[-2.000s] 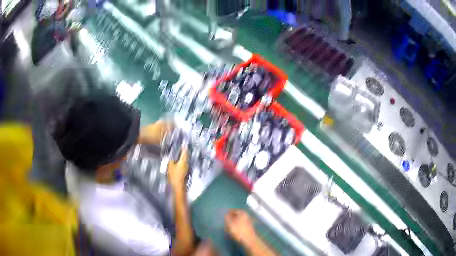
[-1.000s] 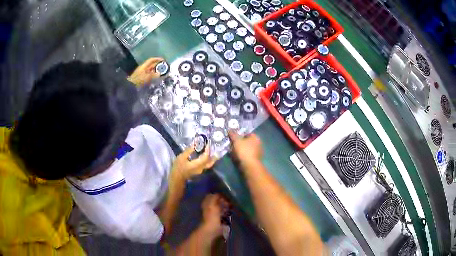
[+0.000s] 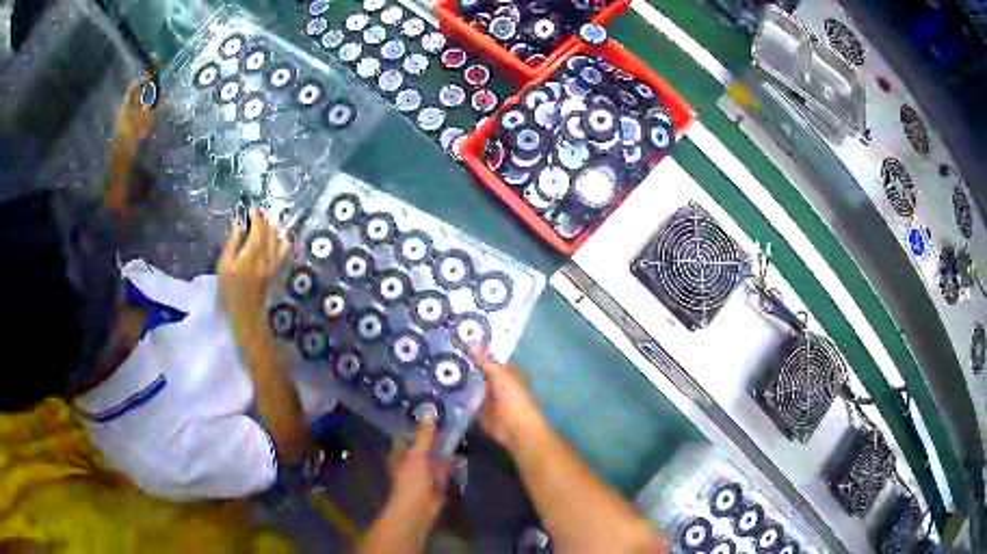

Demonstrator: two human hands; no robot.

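Note:
A clear blister tray (image 3: 517, 290) filled with rows of black round parts with pale centres lies in front of me, tilted across the bench edge. My right hand (image 3: 507, 403) grips its near right edge, fingers at the rim. My left hand (image 3: 420, 467) holds its near lower edge, thumb on top beside a round part. The fingers under the tray are hidden. The tray's far left corner lies close to a second, partly filled blister tray (image 3: 352, 84) in front of another person.
Another person's hand (image 3: 251, 254) is just left of my tray. Red bins (image 3: 574, 233) of loose parts stand beyond, with loose discs (image 3: 392, 78) on the green belt. Fans (image 3: 693, 263) sit on a white panel at right. Another filled tray (image 3: 673, 476) lies at the lower right.
A filled tray is now in both my hands; one second ago my right hand touched the other person's tray and my left was low. The view has shifted, showing another tray at lower right.

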